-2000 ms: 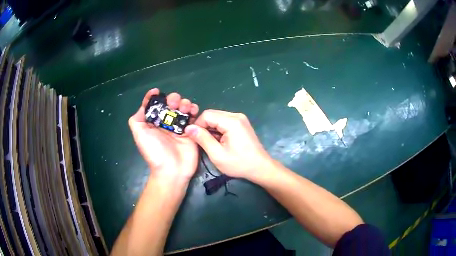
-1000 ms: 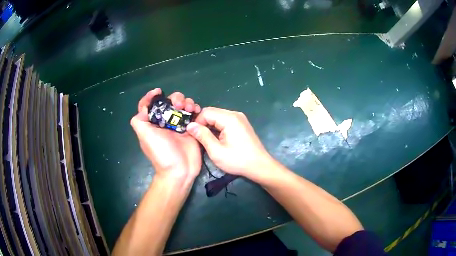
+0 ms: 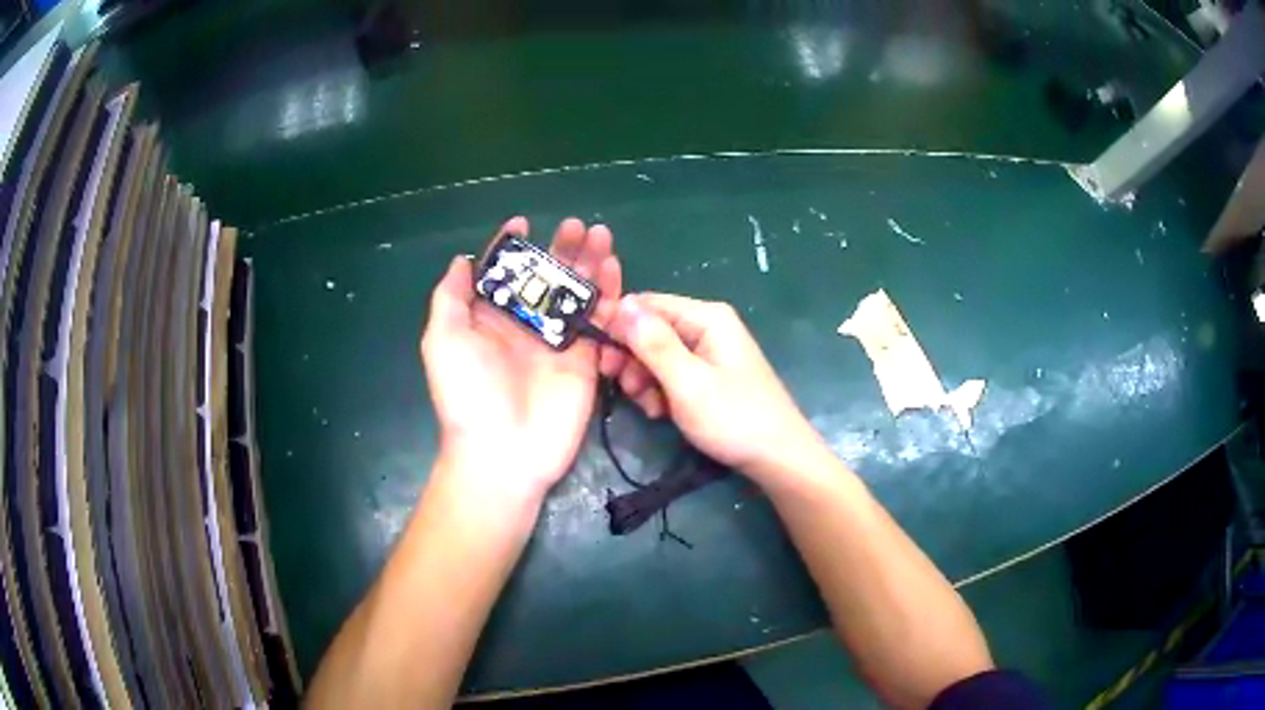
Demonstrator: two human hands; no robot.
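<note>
An open adapter half with its circuit board (image 3: pixel 536 291) lies tilted in my left hand (image 3: pixel 506 382), across the fingers. White, yellowish and blue parts show in the black case. My right hand (image 3: pixel 708 375) pinches the black cord just beside the case's lower right end. The output cable (image 3: pixel 669 495) hangs down from there to a tied bundle on the green bench, partly behind my right hand and forearm. The strain relief (image 3: pixel 597 333) shows as a dark piece between case and right fingertips.
A tall pile of stacked boards (image 3: pixel 139 416) stands along the left. A torn cream scrap (image 3: pixel 905 364) lies on the bench (image 3: pixel 1082 305) at right. Beyond the pale seam is a dark green conveyor (image 3: pixel 555 97) with a dark unit at upper left. A metal post (image 3: pixel 1158 132) stands at upper right.
My right fingers have moved off the board's corner onto the cord beside the case. The left hand has opened flatter, showing more of the board. The dark unit beyond the seam has shifted right.
</note>
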